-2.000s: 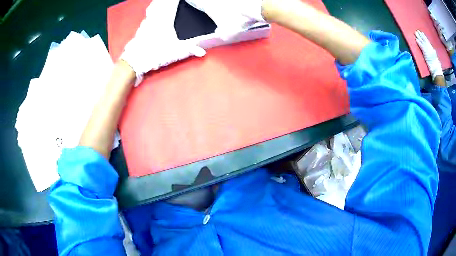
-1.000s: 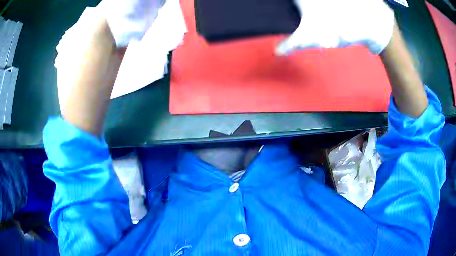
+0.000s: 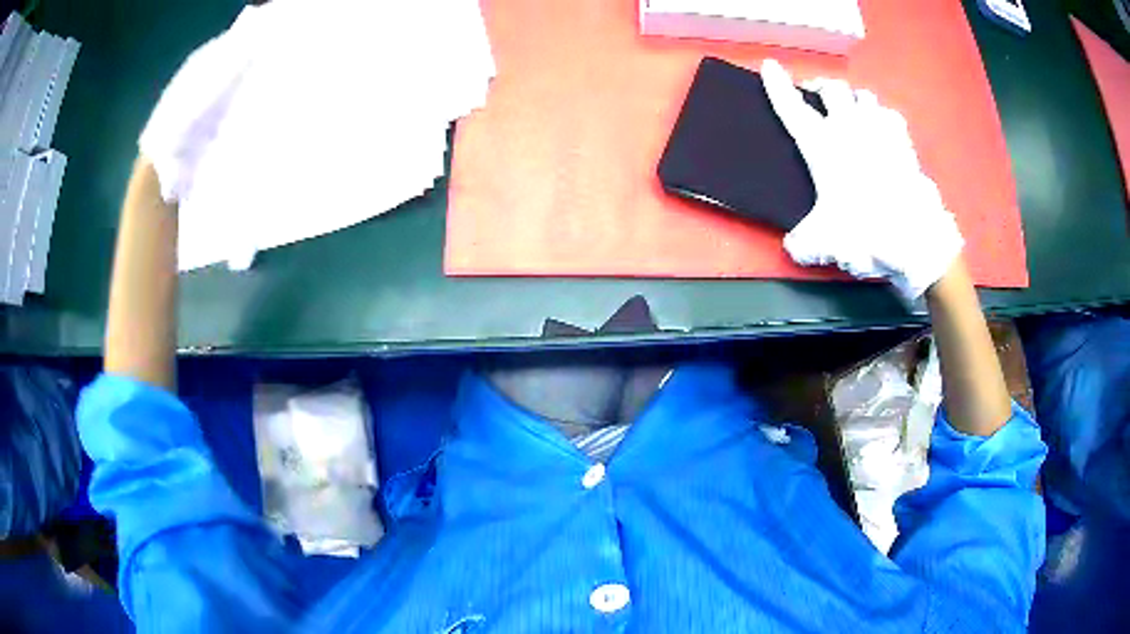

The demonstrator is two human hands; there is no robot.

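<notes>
A flat black tablet (image 3: 741,146) lies tilted on or just above the red-orange mat (image 3: 558,186). My right hand (image 3: 874,186), in a white cotton glove, holds it by its right side. My left hand (image 3: 205,118), also in a white glove, is at the left edge of the fanned stack of white bags (image 3: 335,124); glove and bags merge in the glare, so its grip cannot be told. A white box (image 3: 756,20) with pinkish sides lies at the back of the mat, cut by the top edge.
Grey-white stacked boxes (image 3: 27,167) stand at the far left. Below the bench edge are a pale packet of bags (image 3: 317,464) at left and an open scrap carton (image 3: 882,427) at right. Another red mat (image 3: 1107,93) shows at the right rim. Blue-clothed coworkers show at both sides.
The box now lies apart from the black tablet. My right hand has brought the tablet lower and nearer over the mat. My left hand has moved left and down along the bag stack.
</notes>
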